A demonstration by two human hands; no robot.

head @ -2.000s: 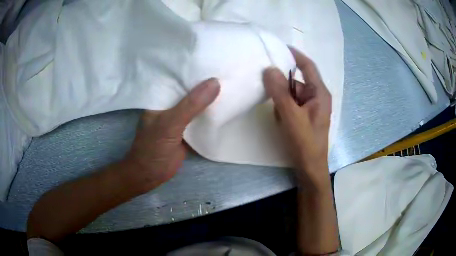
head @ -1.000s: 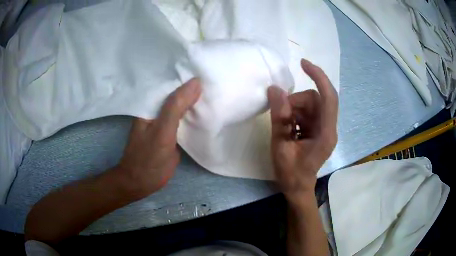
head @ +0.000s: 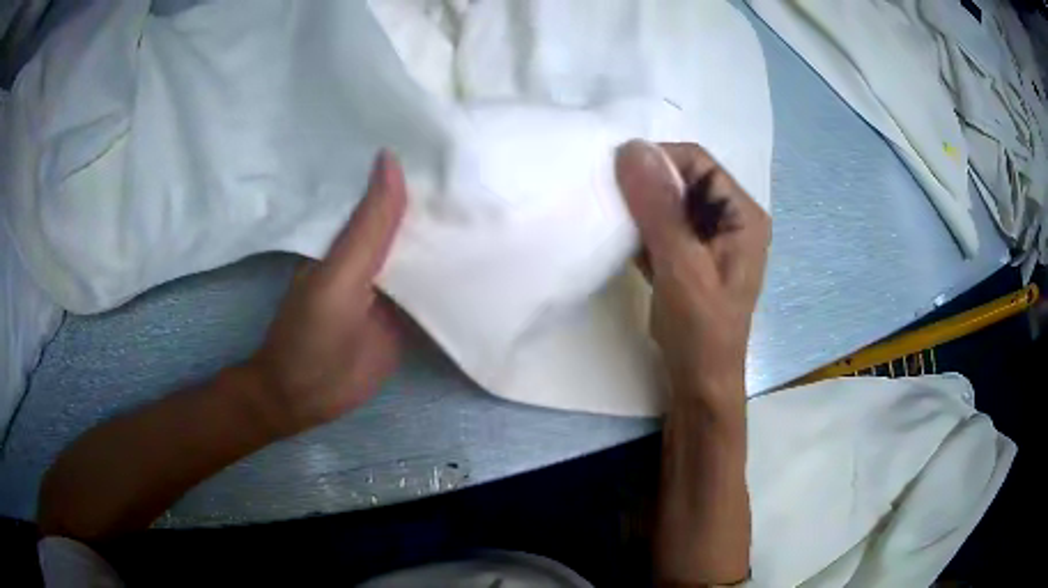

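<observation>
An off-white garment [head: 230, 149] lies spread over the pale blue-grey table, with a curved lower edge. A brighter white part of it [head: 540, 172], which looks like a sleeve or lining, is raised between my hands. My left hand [head: 333, 299] is at its left side, thumb up on the cloth, fingers under the edge. My right hand [head: 695, 230] pinches the cloth's right end between thumb and fingers. A dark blurred object, likely the thread snips [head: 709, 209], sits in the curled fingers of my right hand.
The table [head: 506, 450] has a curved, worn front edge. Crumpled white garments lie at the right [head: 908, 103] and at the left edge [head: 25, 333]. A yellow rail [head: 931, 331] with wire bars runs at the right. Folded white cloth [head: 856, 471] hangs below it.
My right hand has closed from spread fingers onto the cloth and risen slightly. My left hand has moved a little left. The raised cloth has been pulled wider and flatter.
</observation>
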